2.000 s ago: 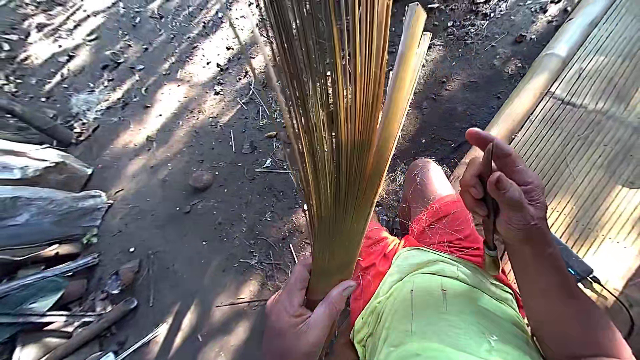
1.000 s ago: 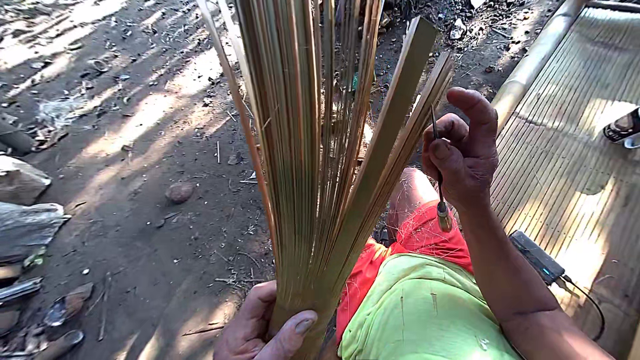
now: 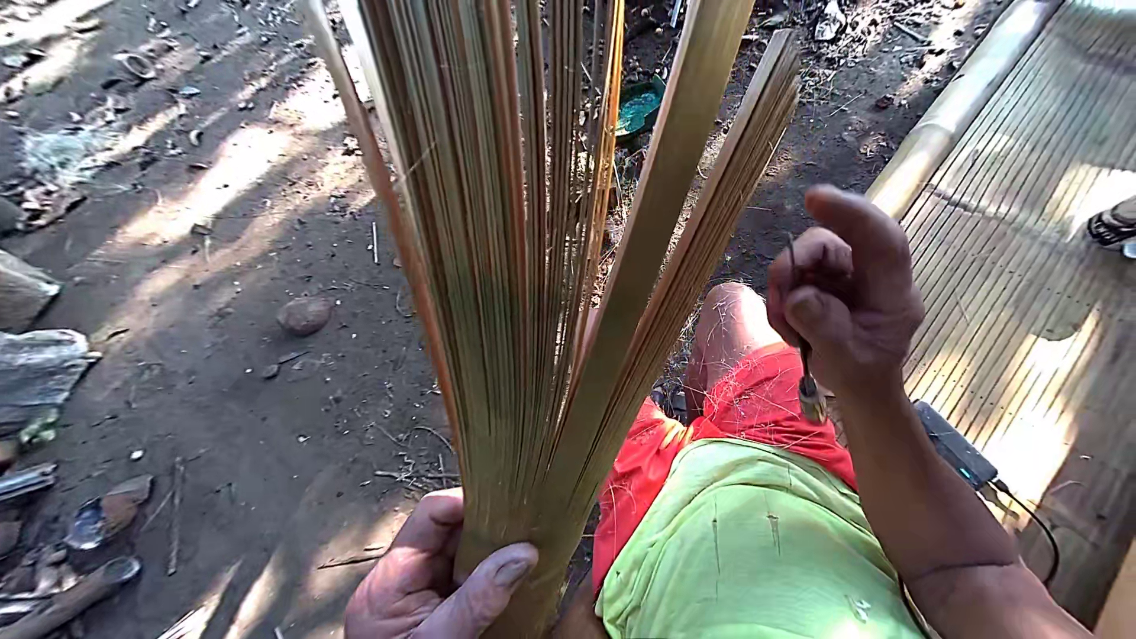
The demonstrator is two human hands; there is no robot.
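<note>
My left hand [image 3: 439, 568] grips the unsplit base of a bamboo piece [image 3: 506, 355] whose upper part is split into many thin strips that fan upward out of view. One wider strip [image 3: 661, 177] stands apart at the right, beside a bunch of fine strips [image 3: 732, 164]. Away to the right of the bamboo is my raised right hand [image 3: 843, 293], its thumb and fingers closed around a small thin knife [image 3: 809, 386], with the handle end hanging below the hand. The index finger is raised.
A slatted bamboo bench [image 3: 1012, 213] runs along the right, with a black device [image 3: 954, 444] and its cable on it. A stone [image 3: 304, 315] lies on the dirt. Wood pieces [image 3: 40, 377] and debris lie at left. A green container [image 3: 637, 108] shows behind the strips.
The bamboo's strips have spread wider apart, and the wide strip now stands separate from the main fan. My right hand has risen, still with the knife in it.
</note>
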